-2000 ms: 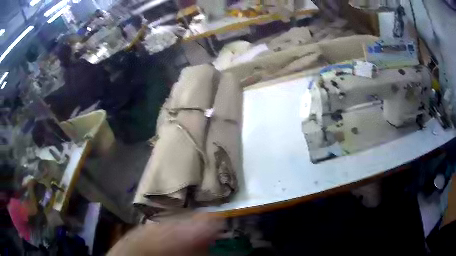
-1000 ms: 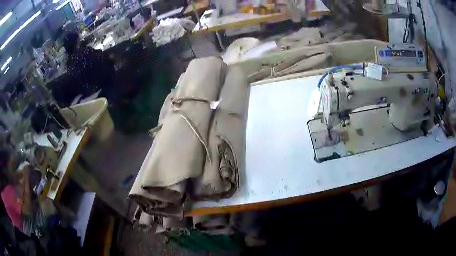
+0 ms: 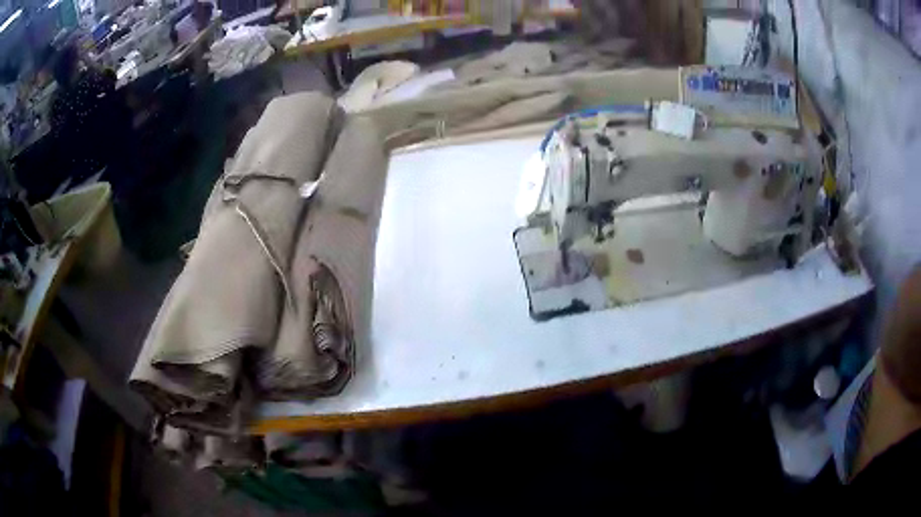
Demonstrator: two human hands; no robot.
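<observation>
Two thick beige cloth bundles (image 3: 237, 263) lie side by side on the left of the white sewing table (image 3: 444, 303). A narrow tie strip (image 3: 265, 242) goes round the left one, its end hanging loose, with a small white tag (image 3: 310, 188) beside it. A cream sewing machine (image 3: 667, 192) stands on the right of the table. My left hand is not in view. A blurred brown shape at the lower right edge may be part of my right arm or hand; no fingers can be made out.
A control box (image 3: 739, 93) stands behind the machine. More beige cloth (image 3: 505, 111) lies behind the table. A cream tub (image 3: 86, 227) stands at the left. Green material (image 3: 303, 490) shows under the bundles. A pale wall (image 3: 868, 131) is on the right.
The view has turned right, so table, bundles and machine sit further left in the picture. The blurred hand at the bottom two seconds ago has left the view. The bundles have not visibly moved.
</observation>
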